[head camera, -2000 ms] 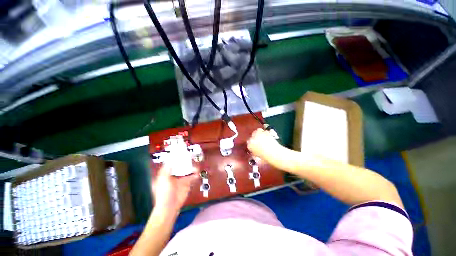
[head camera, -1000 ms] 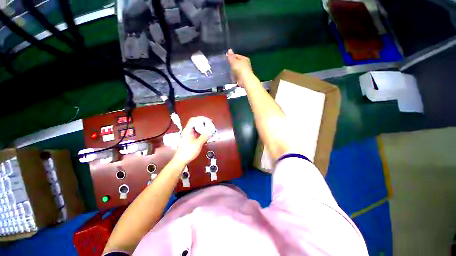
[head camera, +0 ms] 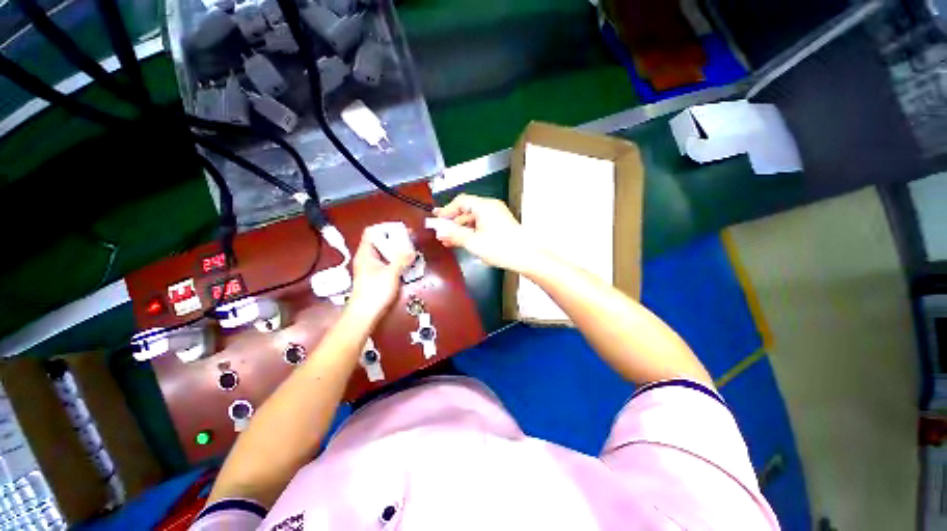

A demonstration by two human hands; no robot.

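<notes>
My left hand (head camera: 376, 272) holds a white power adapter (head camera: 393, 243) over the upper right of the reddish-brown test fixture (head camera: 343, 213). My right hand (head camera: 480, 230) pinches the white connector (head camera: 440, 224) at the end of a black test cable (head camera: 358, 166), just right of the adapter and apart from it. Another white adapter (head camera: 332, 280) sits on the fixture left of my left hand, with a white plug and lead at it. More white adapters (head camera: 249, 313) lie at the fixture's left side. Part of the held adapter is hidden by my fingers.
A clear plastic bin (head camera: 421, 145) with loose adapters stands behind the fixture. An open brown carton (head camera: 628, 207) with a flat white lining is at the right. A packed carton (head camera: 88, 415) is at the lower left, cut off. Folded white paper (head camera: 739, 135) lies far right. Black cables cross the upper left.
My right hand has come down from beside the bin towards my left hand, bringing the cable end near the adapter. The camera view has also shifted, moving the fixture left and down.
</notes>
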